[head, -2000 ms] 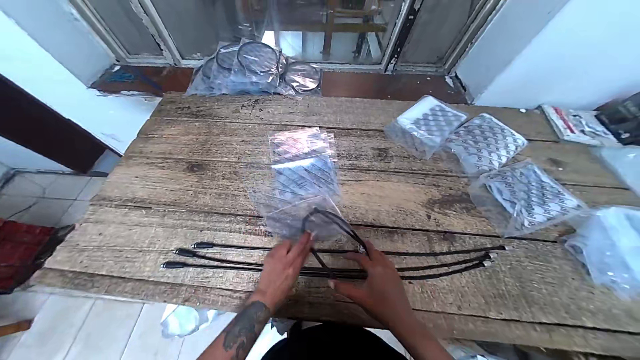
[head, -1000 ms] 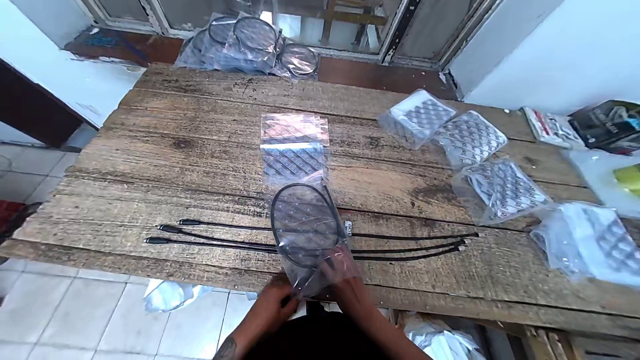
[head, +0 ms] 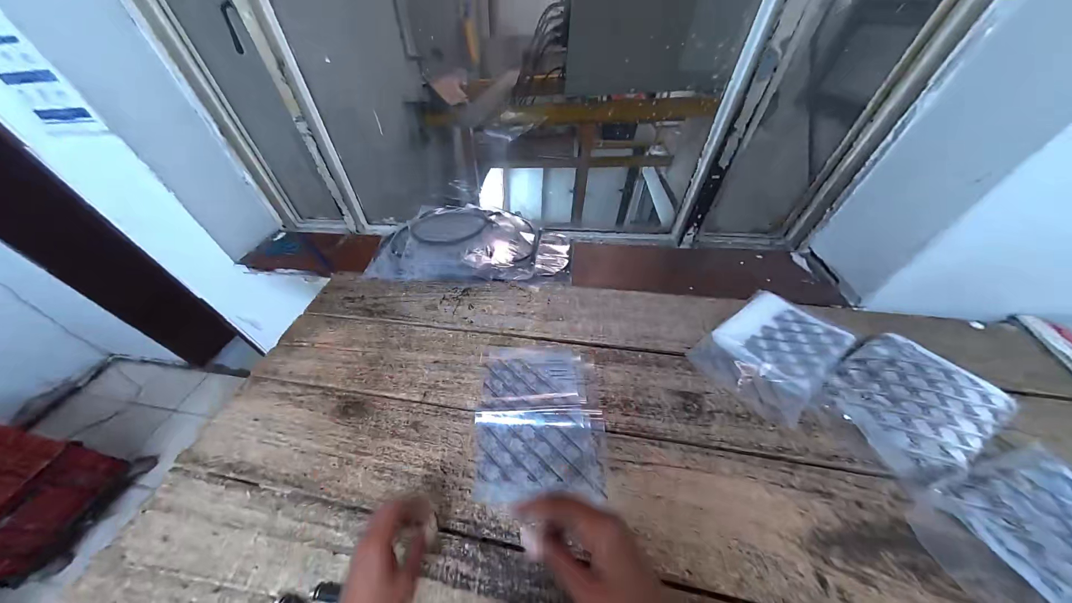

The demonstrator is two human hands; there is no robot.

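Observation:
Motion blurs both of my hands at the lower edge of the head view. My left hand (head: pixel 392 548) is over the planks with its fingers curled apart, and no held thing shows in it. My right hand (head: pixel 586 540) is at the near end of a small stack of clear printed plastic bags (head: pixel 540 452); its thumb and fingers are apart and it appears to hold nothing. Black cable ends (head: pixel 327 591) show at the bottom edge, left of my left hand. Clear bags with coiled dark cables (head: pixel 456 243) lie beyond the far table edge, on the window sill.
The rough wooden table (head: pixel 377 360) meets a brown sill (head: pixel 662 266) below a glass window. Printed plastic packets (head: pixel 921 402) lie in several piles on the right. A red object (head: pixel 59 494) is on the tiled floor at the left.
The bag with the coiled cable, at my hands one second ago, is no longer by them. My hands have come apart and are near the stack of bags. The view has tilted up.

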